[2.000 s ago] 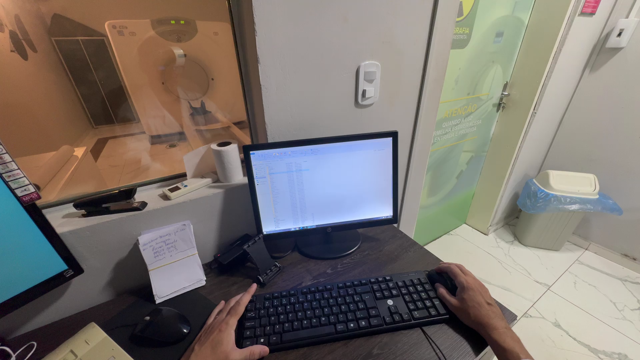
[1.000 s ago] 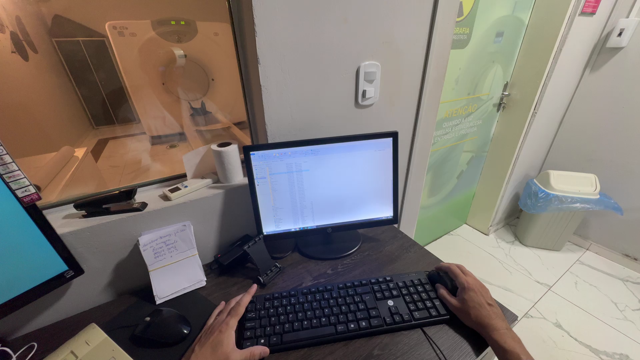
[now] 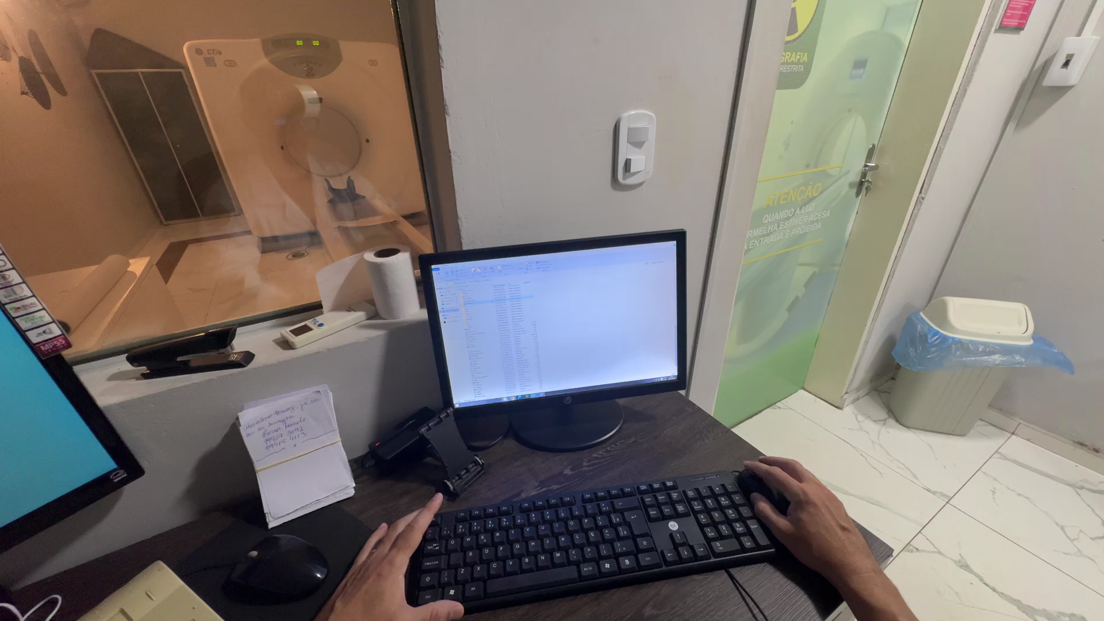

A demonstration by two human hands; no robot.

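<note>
My right hand (image 3: 806, 516) rests over a black computer mouse (image 3: 762, 490) at the right end of a black keyboard (image 3: 595, 539). The palm hides part of the mouse. At the keyboard's left end lies my left hand (image 3: 388, 565), fingers spread, thumb along the lower left corner, holding nothing. Behind the keyboard stands an HP monitor (image 3: 569, 323) showing a file list, too small to read. A second black mouse (image 3: 278, 567) sits on a dark pad left of my left hand. A black phone stand (image 3: 448, 453) is between keyboard and monitor base.
Note papers (image 3: 297, 457) under a rubber band lean at the wall. A stapler (image 3: 190, 354), a remote control (image 3: 326, 328) and a paper roll (image 3: 392, 283) line the window ledge. Another monitor (image 3: 52, 431) is at left. A lidded bin (image 3: 953, 388) stands near the door (image 3: 798, 259).
</note>
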